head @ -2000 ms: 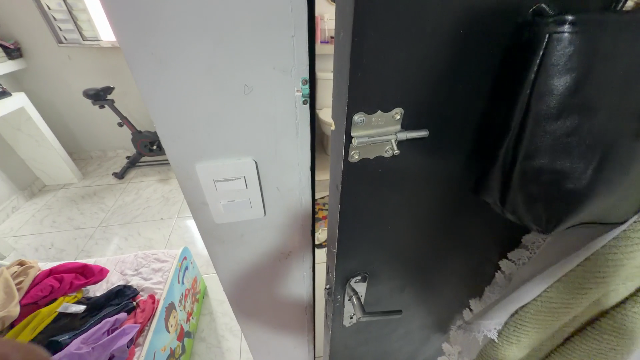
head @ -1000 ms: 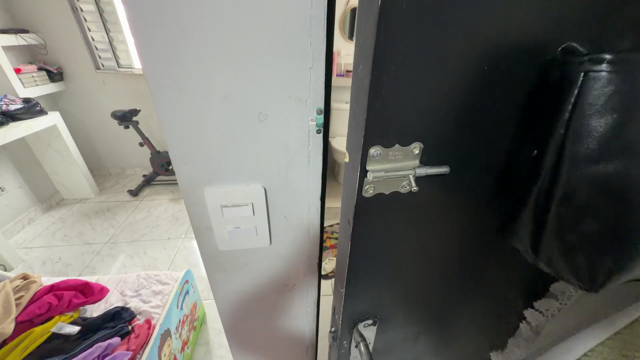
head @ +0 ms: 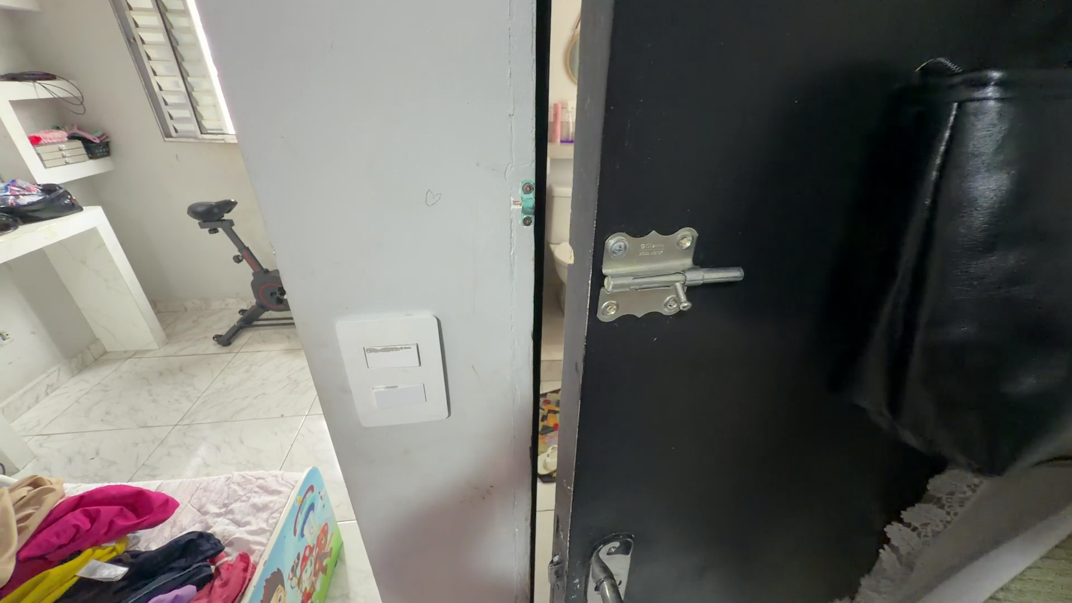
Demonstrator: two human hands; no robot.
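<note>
Neither of my hands shows in the head view. A black door (head: pixel 712 419) stands slightly ajar beside a pale wall (head: pixel 402 109). On the door is a metal slide bolt (head: pixel 649 276), its rod pointing right, away from the door's edge. Lower down, the metal door handle (head: pixel 605 574) is partly cut off by the bottom of the frame. A black leather-like bag (head: pixel 988 251) hangs against the door at the right. The wall bears a small green-stained latch plate (head: pixel 527 203) and a white double switch plate (head: pixel 394 368).
At lower left, heaped clothes (head: pixel 109 528) lie on a bed with a cartoon-printed end board (head: pixel 306 544). Behind are an exercise bike (head: pixel 255 276), a marble-look desk (head: pixel 109 276) and a louvred window (head: pixel 176 67). A toilet (head: pixel 561 226) shows through the gap. Lace-edged fabric (head: pixel 930 528) hangs lower right.
The view has shifted, so the window and shelves show more fully at the left, and the door handle sits lower. The door remains ajar.
</note>
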